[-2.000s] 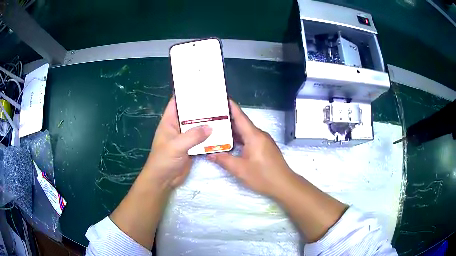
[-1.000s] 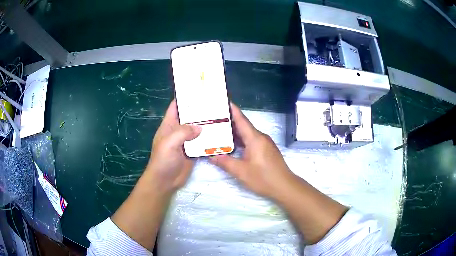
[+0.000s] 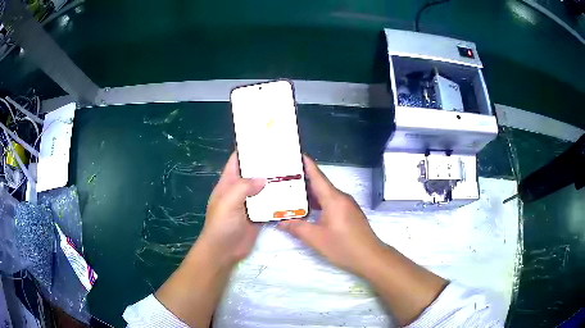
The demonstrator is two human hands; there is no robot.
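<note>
A smartphone (image 3: 269, 144) is held upright in the middle of the view. Its screen is mostly white, with a dark red bar and an orange button low down. My left hand (image 3: 234, 214) holds its lower left side, with the thumb lying over the screen near the red bar. My right hand (image 3: 337, 221) holds its lower right side, with the thumb at the bottom edge. The fingers behind the phone are hidden. Both hands are bare.
A pale grey screw feeder (image 3: 442, 128) with a red-lit switch stands at the right. A black screwdriver-like tool (image 3: 555, 172) points at it from the right edge. A whitish sheet (image 3: 301, 282) lies under my forearms. Plastic bags (image 3: 38, 234), a white box (image 3: 56, 147) and cables are at the left.
The whole view has shifted, so the bench, feeder, phone and hands appear lower. The left thumb has moved left from the phone's lower middle towards its left side. The grip on the phone is unchanged.
</note>
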